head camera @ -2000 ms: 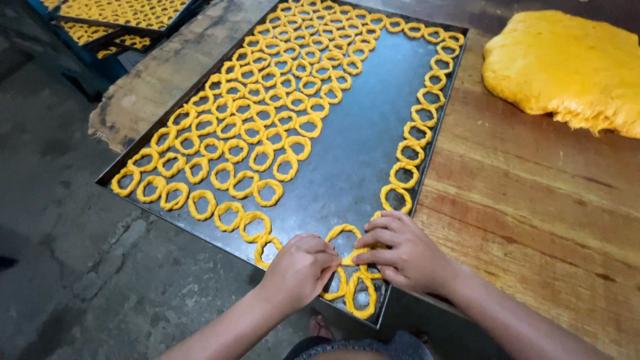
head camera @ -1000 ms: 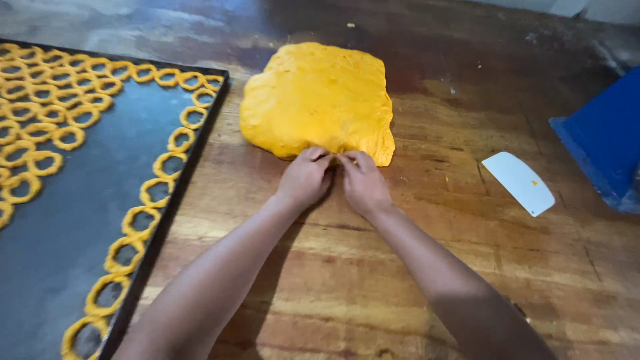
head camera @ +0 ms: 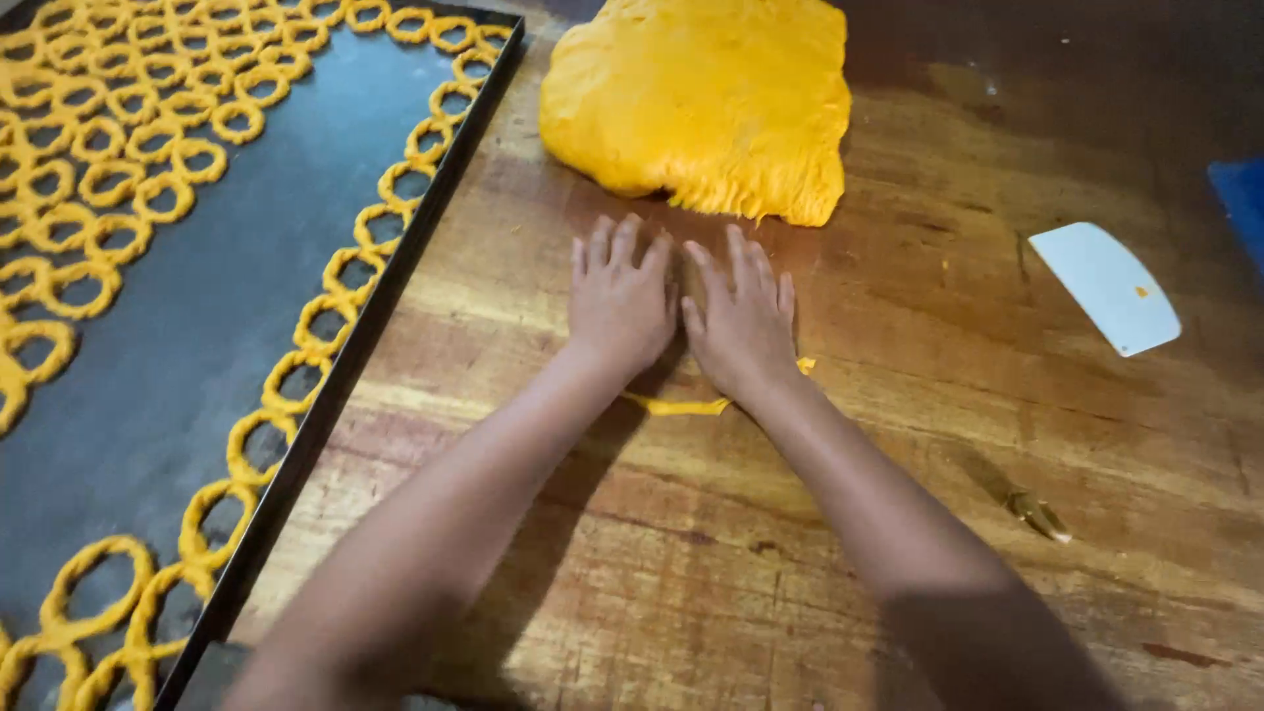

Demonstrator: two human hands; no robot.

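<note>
My left hand (head camera: 624, 294) lies palm down on the wooden table, fingers spread. Beside it my right hand (head camera: 741, 311) is also palm down with its fingers apart. A thin strand of yellow dough (head camera: 679, 406) shows between and beneath my wrists, its ends hidden by them. A small end of dough (head camera: 807, 365) peeks out at the right of my right wrist. Just beyond my fingertips sits a large slab of yellow dough (head camera: 701, 99), its near edge torn and ragged.
At the left is a dark metal tray (head camera: 326, 425) with many twisted dough rings (head camera: 237, 118). A white plastic dough scraper (head camera: 1108, 286) lies at the right, with a blue object (head camera: 1246, 202) at the far right edge. The wooden tabletop (head camera: 691, 592) has a small shiny mark.
My hands went from the rings on the tray to pinching the slab's near edge, then came back off it and flattened on the table. The view swung right from the tray.
</note>
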